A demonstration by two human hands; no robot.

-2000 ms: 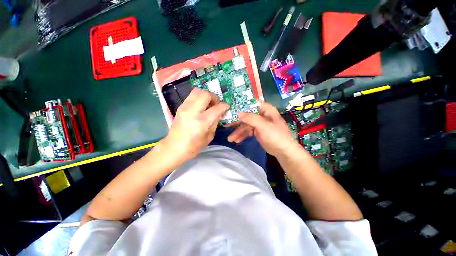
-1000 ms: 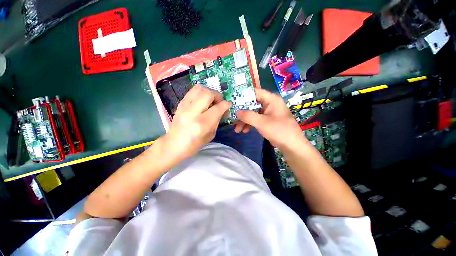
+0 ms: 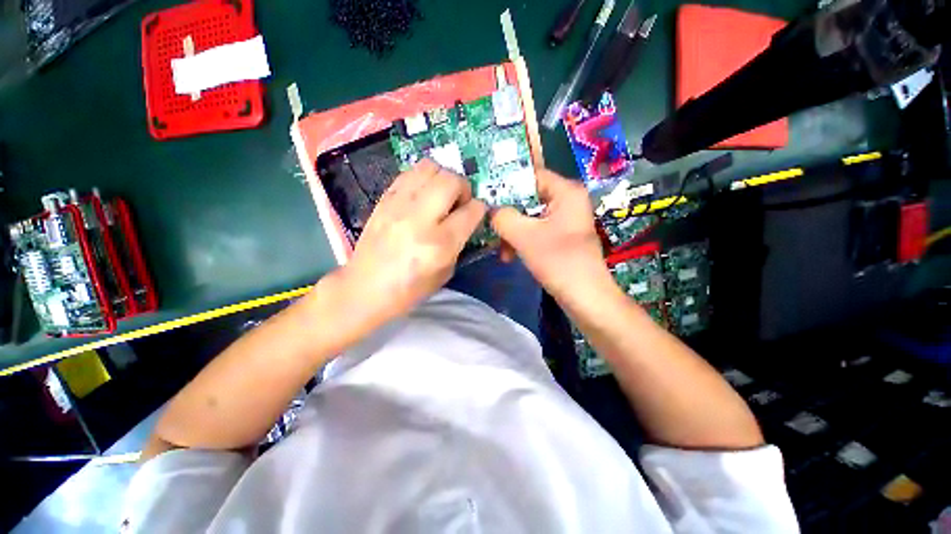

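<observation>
A green circuit board point(image 3: 478, 141) lies over the right part of a black housing point(image 3: 360, 179) on the red work mat point(image 3: 391, 102). My left hand point(image 3: 419, 224) is over the board's lower left, with thumb and fingertips pinched together at its near edge; whether something tiny is between them is hidden. My right hand point(image 3: 553, 224) grips the board's lower right corner, thumb on top and fingers at the edge and below. The fingertips of both hands nearly meet.
Left: a red perforated plate point(image 3: 203, 99) with a white strip, and boards in red holders point(image 3: 81, 266). Back: a pile of small black parts point(image 3: 375, 23). Right: slim tools point(image 3: 605, 63), a blue-and-pink item point(image 3: 598, 144), a black electric screwdriver point(image 3: 730, 104), and boards below point(image 3: 662, 287).
The whole bench view has shifted slightly left and up. Both hands stay at the board's near edge; my right hand's fingers are tucked closer in. The board stays over the housing.
</observation>
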